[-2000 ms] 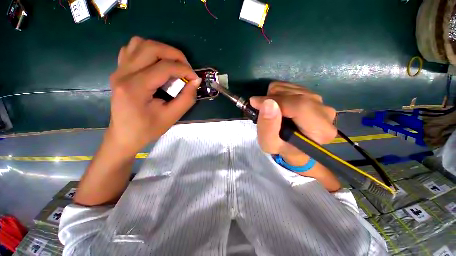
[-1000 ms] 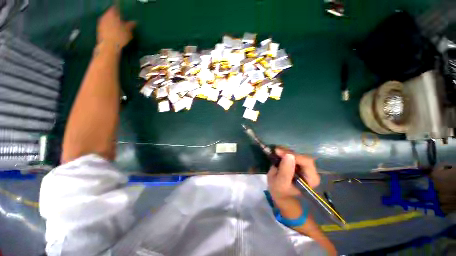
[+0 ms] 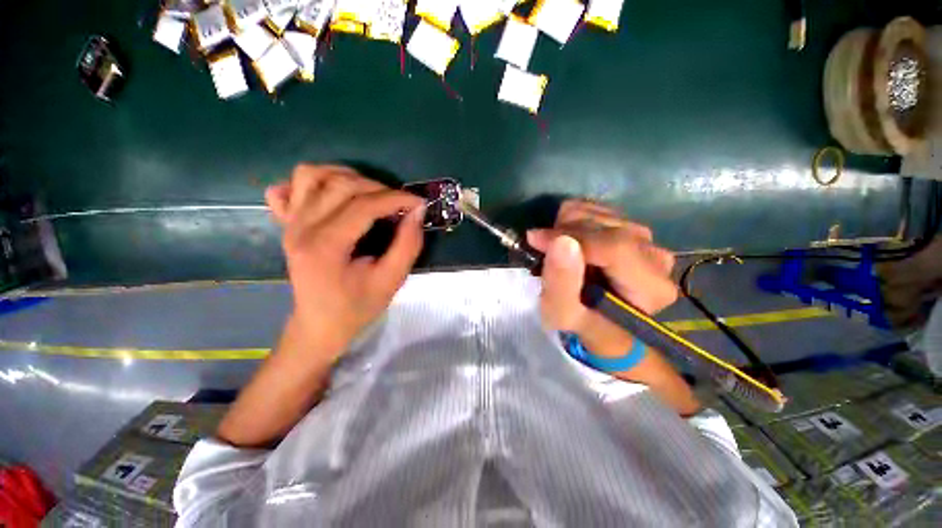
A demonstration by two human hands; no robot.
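A small dark device housing with a circuit board (image 3: 445, 204) lies in front of me, partly over a small pale block (image 3: 471, 196). My left hand (image 3: 346, 237) has its thumb and index finger pinched at the housing's left edge. A thin silvery solder wire (image 3: 155, 210) runs from the left into this hand. The fingers hide part of the wire and the housing's left end. My right hand (image 3: 604, 258) grips the soldering iron (image 3: 661, 332) like a pen. The iron's tip is at the housing's right side; exact contact is unclear.
Loose silver-white batteries (image 3: 274, 60) with yellow edges lie at the back. Another dark housing (image 3: 100, 68) lies at the back left. A round tan container (image 3: 868, 88) and a yellow ring (image 3: 827, 165) are at the right. A black cable (image 3: 733, 335) hangs beyond the bench edge.
One second ago my left hand was reaching to the far left; now it is back at the centre with the wire. A housing now lies by the pale block. The iron's tip has moved to it.
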